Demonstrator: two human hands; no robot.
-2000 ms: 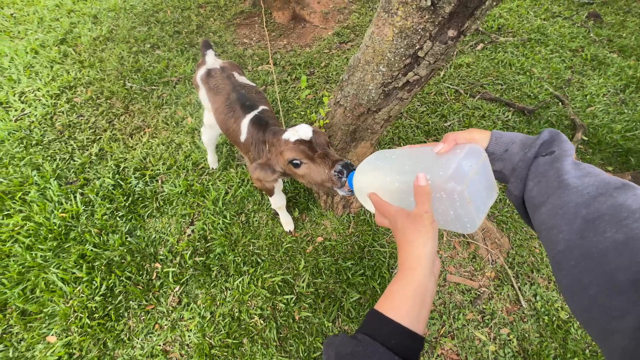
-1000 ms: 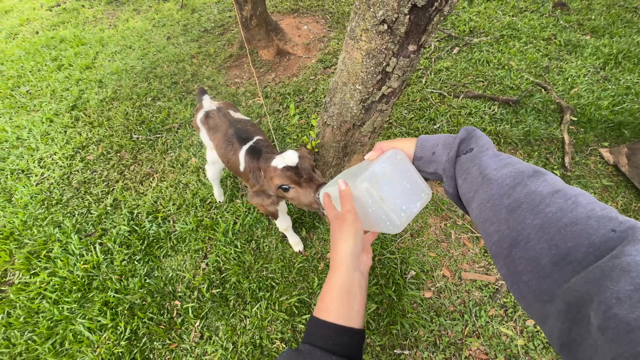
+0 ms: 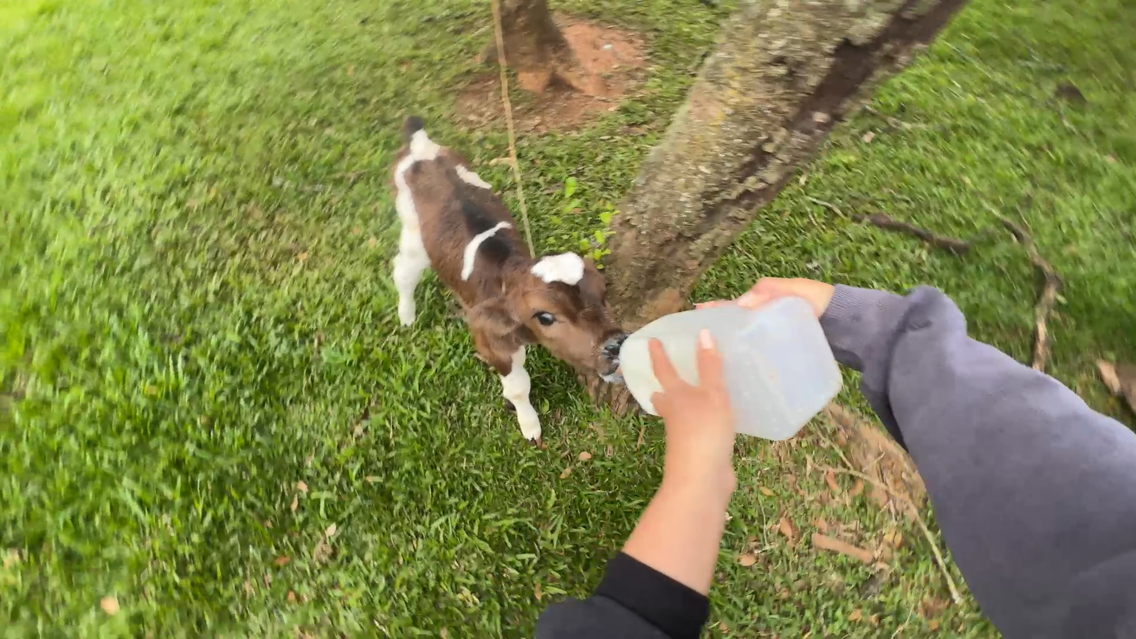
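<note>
A translucent plastic bottle [image 3: 772,373] with whitish liquid lies tilted between both my hands. My left hand [image 3: 697,417] is against its near side, fingers spread over the wall. My right hand [image 3: 777,291] holds it from the far side; most of those fingers are hidden behind it. A brown, white and black calf [image 3: 479,240] stands on the grass with its muzzle at the neck end of the bottle, which hides the cap and any teat.
A leaning tree trunk [image 3: 737,151] rises just behind the calf's head. From the calf a thin rope [image 3: 509,115] runs up past another trunk [image 3: 530,40]. Fallen branches [image 3: 1047,293] lie on the grass at the right.
The blue collar at the bottle's neck, visible two seconds ago, is now hidden at the calf's muzzle. Both hands have stayed on the bottle. The view has shifted.
</note>
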